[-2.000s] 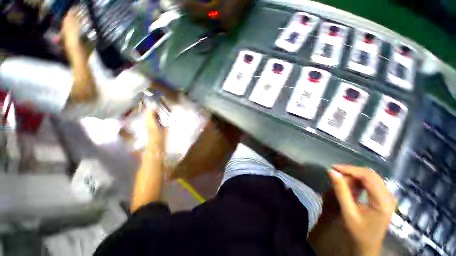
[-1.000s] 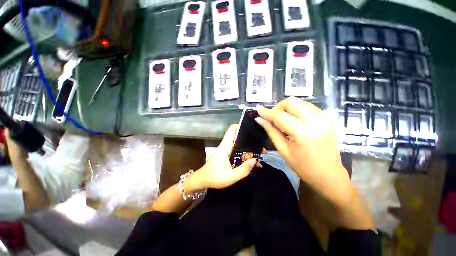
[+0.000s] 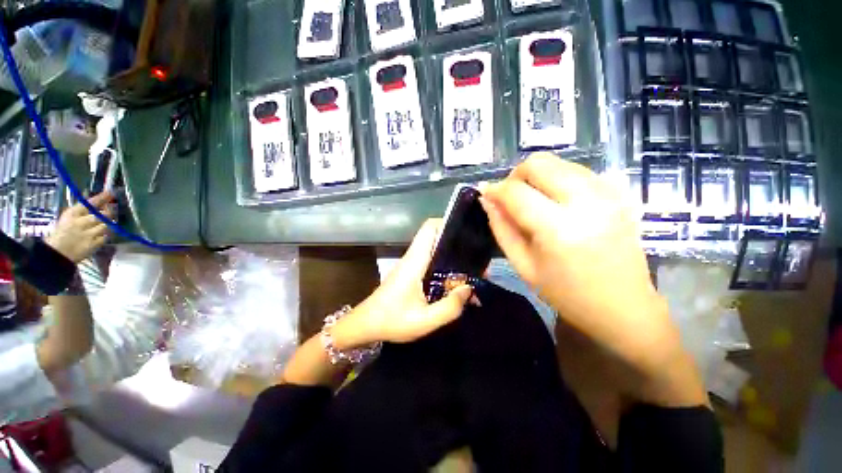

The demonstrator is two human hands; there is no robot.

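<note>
A black keypad phone (image 3: 464,231) is held upright in front of me, its dark screen area at the top and small keys at the bottom. My left hand (image 3: 406,300) grips it by the lower part, with the thumb over the keys. My right hand (image 3: 563,236) has its thumb and fingertips pinched at the phone's upper right edge; whether a thin piece is between them cannot be told. Phone backs (image 3: 397,111), white with black-and-red patches, lie in two rows in the clear phone tray (image 3: 351,187) on the bench.
The lens tray (image 3: 632,139), with black-rimmed squares, lies to the right. A brown box (image 3: 166,55) with a red light, a blue cable (image 3: 57,164) and a thin metal tool (image 3: 166,152) are at left. Cartons below hold clear scraps (image 3: 235,309). A co-worker's hand (image 3: 81,229) is at far left.
My hands came together at the phone, which the left hand now grips. Since one second ago they have barely moved. The trays sit higher in view, and a co-worker's hand has reached the bench at left.
</note>
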